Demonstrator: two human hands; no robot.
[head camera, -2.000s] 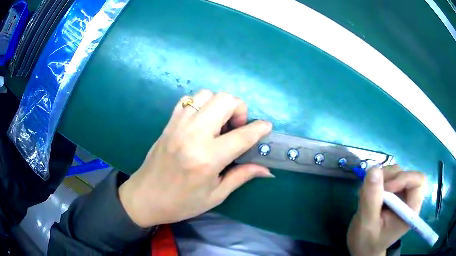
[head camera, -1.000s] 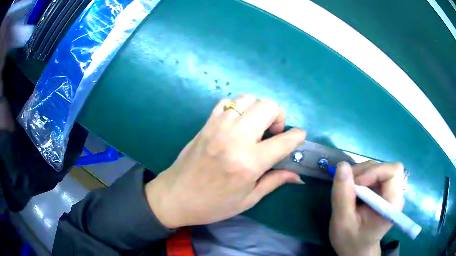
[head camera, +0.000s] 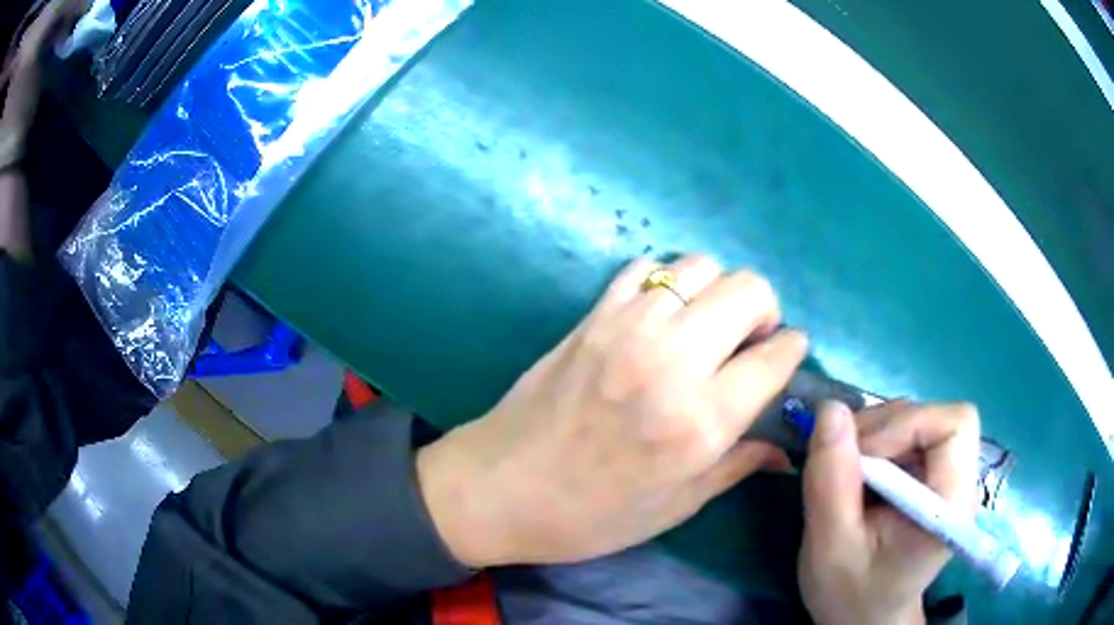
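Note:
A grey metal strip (head camera: 770, 425) lies on the green bench, mostly hidden under both hands. One round spot (head camera: 795, 410) shows between the hands. My left hand (head camera: 629, 409) holds the strip between thumb and index finger; a gold ring is on one finger. My right hand (head camera: 889, 501) holds a white marker pen (head camera: 935, 515) like a pen. Its blue tip is at the round spot and seems to touch it.
The green bench (head camera: 513, 244) has a white stripe (head camera: 904, 159). Clear film over blue material (head camera: 232, 147) lies at left, with dark stacked strips (head camera: 159, 49) behind it. A thin dark tool (head camera: 1081, 531) lies at right. Another person's hand (head camera: 22, 98) shows at upper left.
My left hand and the strip have moved right, against the bench's marks too. The pen tip is at a spot closer to my left hand. Another person's hand has come into view at upper left.

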